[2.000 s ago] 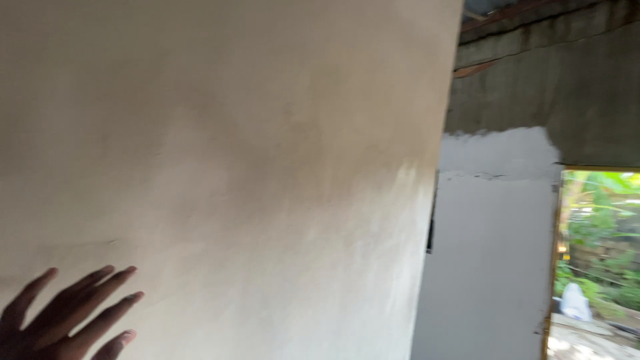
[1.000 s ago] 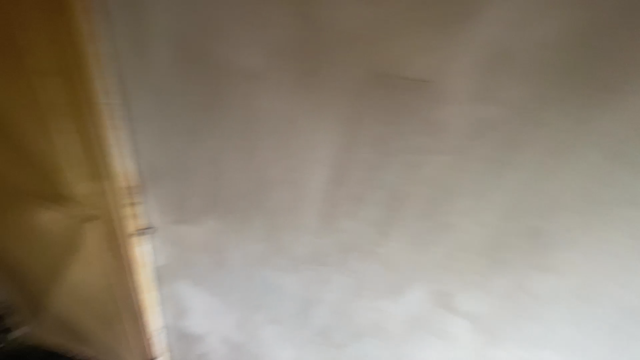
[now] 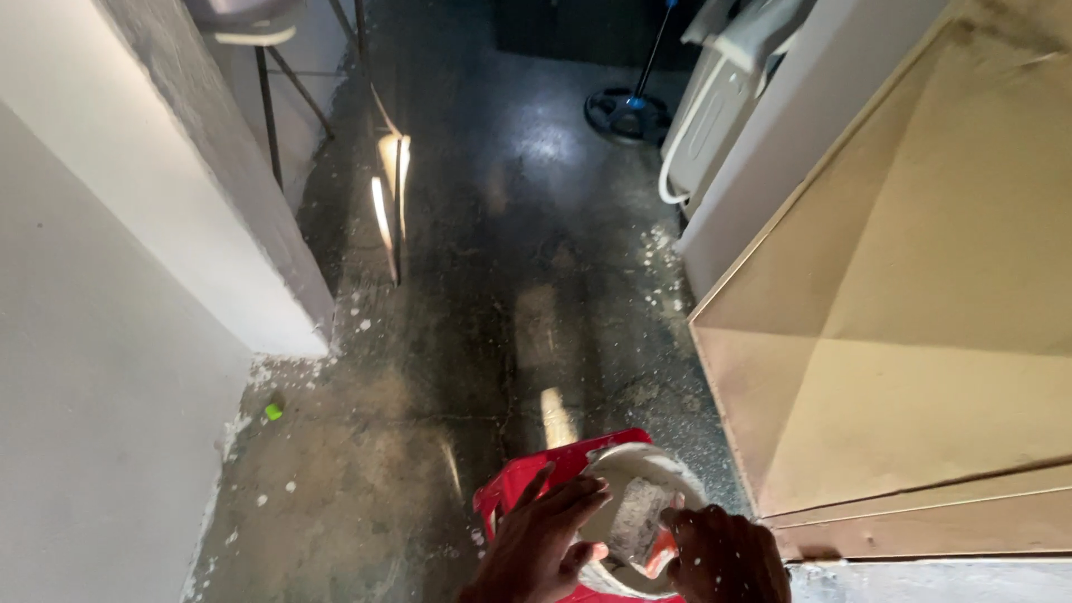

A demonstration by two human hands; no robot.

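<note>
A round tub (image 3: 691, 481) with a whitish rim and pale contents sits on a red plastic stool or crate (image 3: 523, 473) at the bottom centre. My right hand (image 3: 724, 553), speckled with white, grips a tool with an orange part and a whitish, paint-crusted block (image 3: 638, 521), possibly a brush or scraper, over the tub. My left hand (image 3: 548, 536) is at the tub's left side, fingers spread, holding nothing that I can see. Whether its palm touches the rim is hidden.
A white wall (image 3: 109, 276) stands on the left, and a tan door or panel (image 3: 921, 377) on the right. Beyond lie a dark concrete floor (image 3: 452, 335) with white drips, a small green object (image 3: 273, 411), a stand with a round black base (image 3: 628, 115) and a white appliance (image 3: 712, 126).
The view has swung from the wall down to the floor and tub. My left hand, against the wall two seconds ago, is now beside the tub; my right hand has come into view.
</note>
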